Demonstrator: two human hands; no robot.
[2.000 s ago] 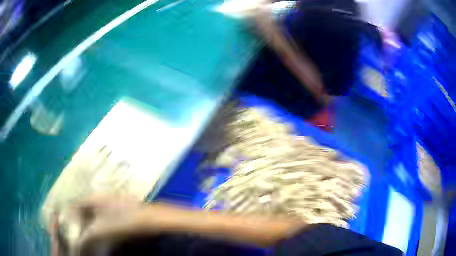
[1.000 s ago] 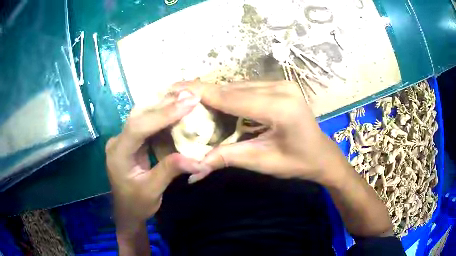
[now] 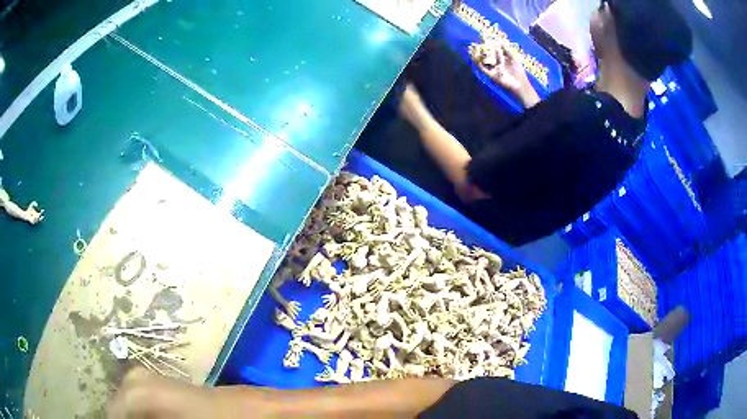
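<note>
My right hand [image 3: 147, 398] is blurred and cut off by the bottom edge at the lower left, over the near end of the work board [image 3: 192, 237]. Its fingers are hidden, so what it holds cannot be seen. My left hand is not in view. The stick bundle [image 3: 156, 331] lies on the board, fanning from a small white blob [image 3: 119, 348], among dark stains and ring marks. Beige moulded figure arms [image 3: 418, 286] are heaped in the blue parts crate [image 3: 254, 360] right of the board.
A white bottle [image 3: 68, 96] stands far left on the green bench [image 3: 246, 65]. A figure arm [image 3: 20, 206] lies at the left edge. A person in black [image 3: 541, 164] sits beyond the crate. Stacked blue crates [image 3: 704, 303] are at the right.
Since one second ago the view has swung to the right. My left hand and the beige piece between my hands have left the picture. The neighbouring person and the whole crate now show.
</note>
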